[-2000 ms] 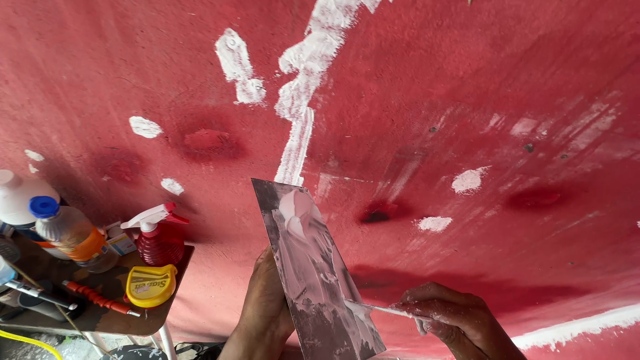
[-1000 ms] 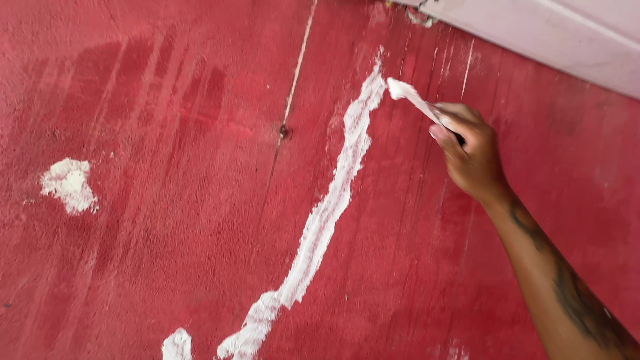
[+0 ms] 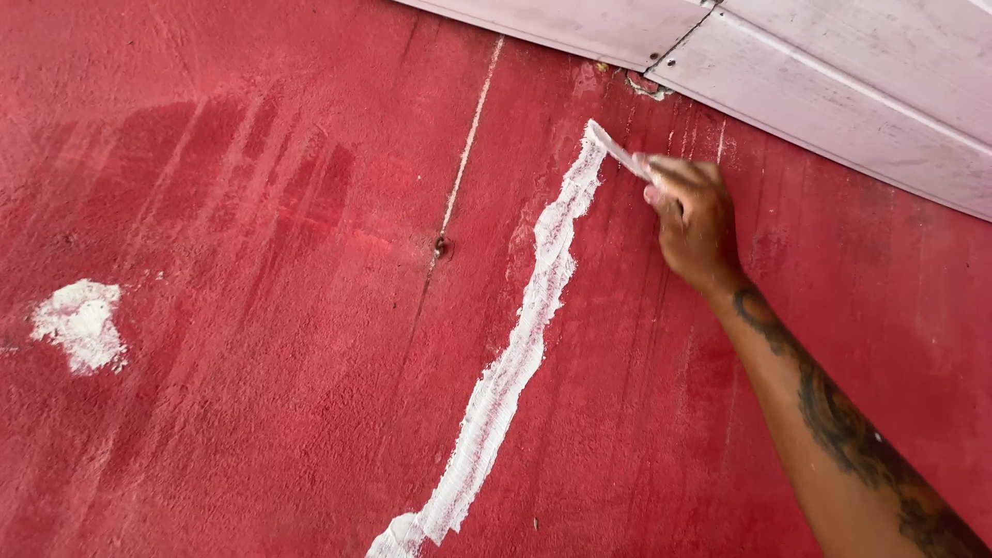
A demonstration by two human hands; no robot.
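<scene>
My right hand (image 3: 697, 217) is raised in front of a red painted wall (image 3: 310, 372), closed around a small putty knife (image 3: 620, 155). The tool's blade touches the upper end of a long, uneven strip of white filler (image 3: 535, 325), which runs down the wall toward the bottom left. Purplish streaks show along the middle of the strip. My left hand is out of view.
Pale ceiling panels (image 3: 790, 93) meet the wall at the upper right, with a broken gap (image 3: 647, 85) at their edge. A separate white patch (image 3: 81, 325) lies at the left. A thin pale line (image 3: 473, 132) leads down to a small hole (image 3: 441, 247).
The view has swung up from the table and the coated board my left hand held. White filler now reaches the strip's top, where a second ago the blade was just right of it.
</scene>
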